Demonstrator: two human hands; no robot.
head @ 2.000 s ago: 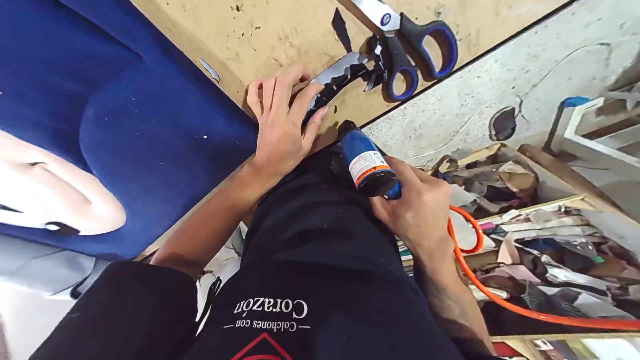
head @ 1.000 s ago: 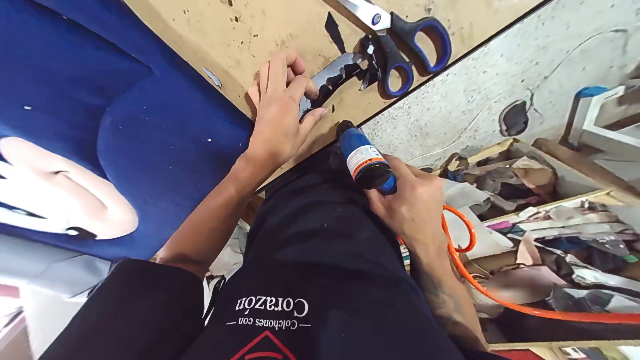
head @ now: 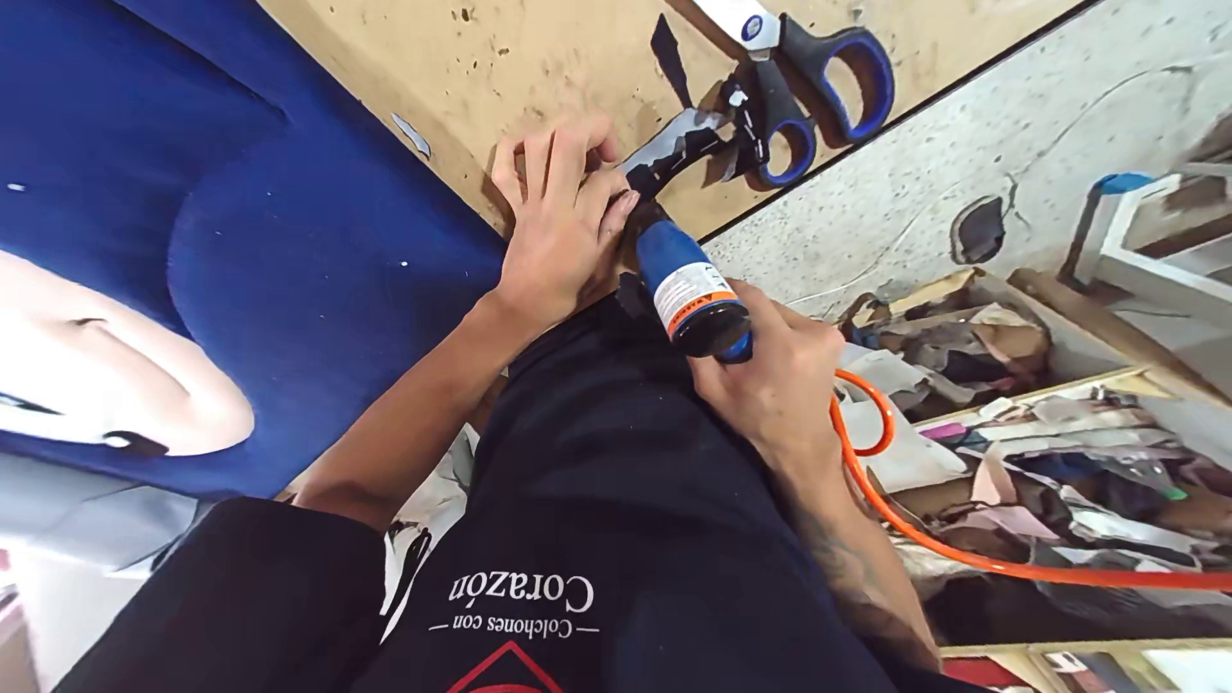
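My left hand (head: 563, 217) presses a strip of black and grey material (head: 674, 149) onto the wooden board (head: 539, 58) near its edge, fingers bent. My right hand (head: 770, 371) is closed around a blue and black air-powered tool (head: 683, 279) with an orange hose. The tool's dark nose is beside my left fingertips, by the near end of the strip; whether it touches the strip is hidden. Scissors (head: 799, 87) with black and blue handles lie on the board just past the strip. A pointed black scrap (head: 670, 60) is beside them.
Blue printed fabric (head: 318, 192) with a pale figure covers the left side. A small grey scrap (head: 412, 135) lies on the board. At the right are a speckled white surface (head: 914, 192), wooden bins of fabric scraps (head: 1039, 481), a white metal frame (head: 1145, 241) and the orange hose (head: 962, 553).
The tool's nose has come from a little apart to right beside my left fingertips and the strip. My left hand stays on the strip, its fingers shifted slightly.
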